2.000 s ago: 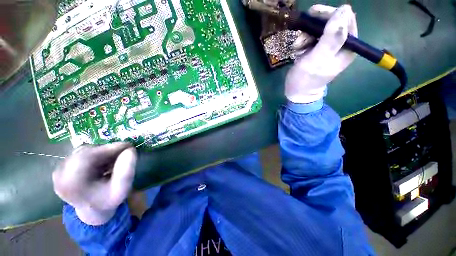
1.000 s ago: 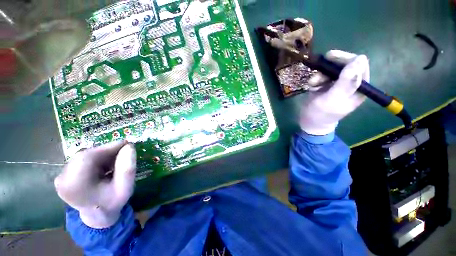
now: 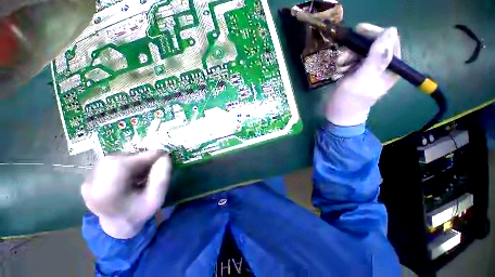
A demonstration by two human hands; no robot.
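A large green circuit board (image 3: 239, 70) lies on the green mat in front of me. My left hand (image 3: 127, 189), in a white glove and slightly blurred, is at the board's lower left edge, fingers closed on thin solder wire (image 3: 43, 164) that runs in from the left. My right hand (image 3: 363, 76), white-gloved, holds the dark soldering iron (image 3: 401, 68) with its yellow band like a pen. The iron's front end is over the small dark iron stand (image 3: 321, 11), right of the board. The exact tip is hard to make out.
Silvery crumbly tip cleaner (image 3: 323, 65) sits in front of the stand. A black curved piece (image 3: 473, 44) lies at the far right of the mat (image 3: 260, 162). A translucent smoky hood (image 3: 46, 38) blocks the upper left. A dark equipment rack (image 3: 434, 200) stands below the bench at right.
Over two seconds the view shifts, and board and stand shift with it. My left hand has moved a little right along the board's lower edge. My right hand stays by the stand with the iron.
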